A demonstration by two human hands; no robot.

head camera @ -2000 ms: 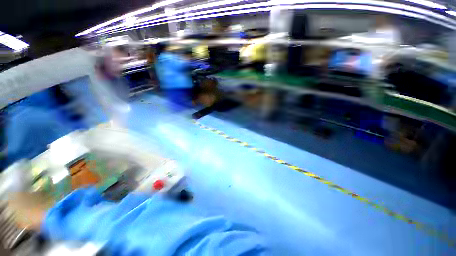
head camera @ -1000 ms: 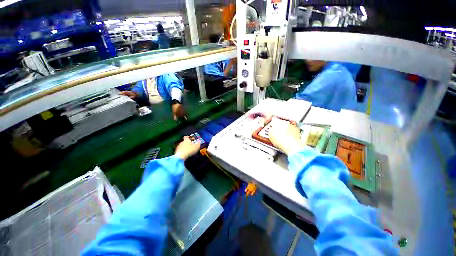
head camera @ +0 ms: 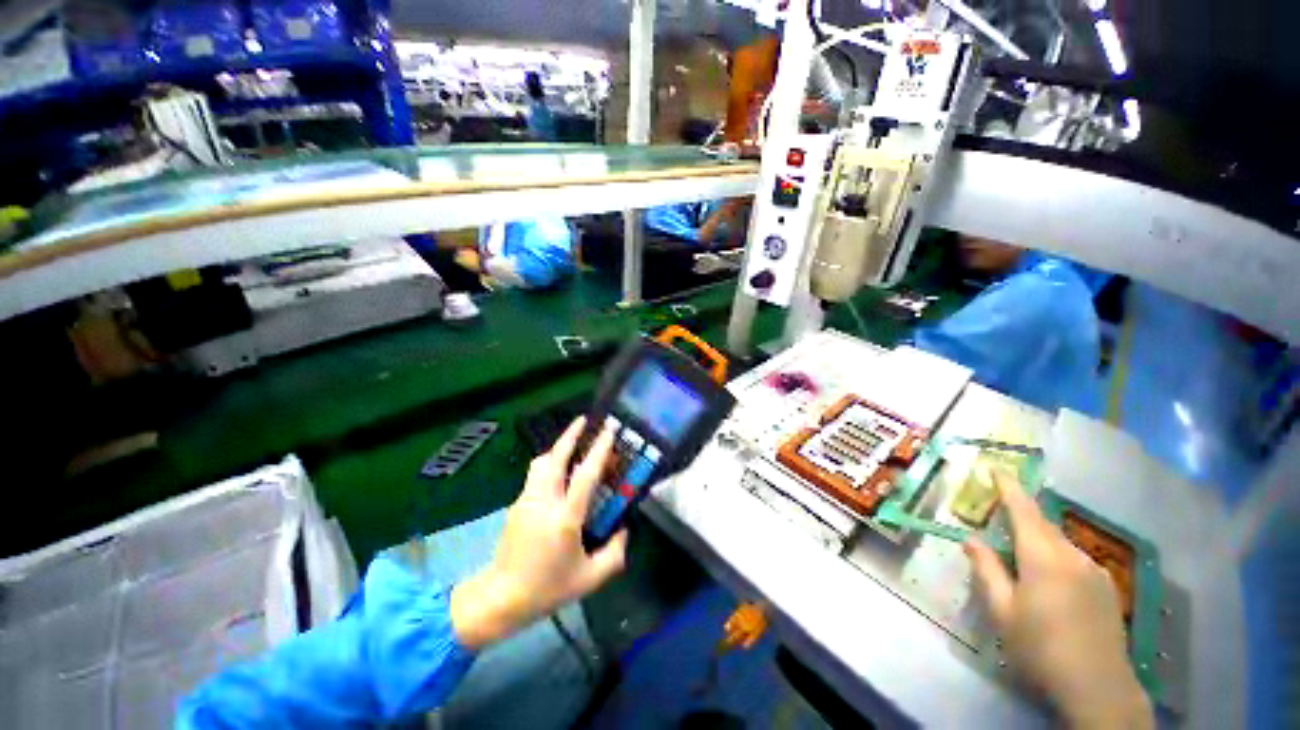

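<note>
My left hand (head camera: 539, 559) holds the black teach pendant (head camera: 659, 428) by its lower left side, with fingers over the keys; its screen is lit. My right hand (head camera: 1062, 599) is over the dispensing machine, thumb and index finger apart. The index fingertip is at a yellowish cloth or piece (head camera: 981, 492) beside the green-edged fixture frame (head camera: 920, 492); whether it presses on it is unclear. Left of it, an orange-brown fixture (head camera: 816, 459) holds a pale slotted piece (head camera: 861, 439). Another green-edged fixture (head camera: 1152, 571) is partly hidden behind my right hand.
The cream dispensing head (head camera: 860, 214) stands behind the fixtures. A grey-white tray stack (head camera: 143, 599) is at left, a pale-blue sheet (head camera: 492, 549) beside it. An orange plug (head camera: 743, 625) hangs at the machine's edge. Blue-sleeved people (head camera: 1019, 328) sit beyond.
My left hand has raised the pendant into clear view. My right hand has moved right, away from the orange-brown fixture, which now shows its slotted piece. The view has shifted left.
</note>
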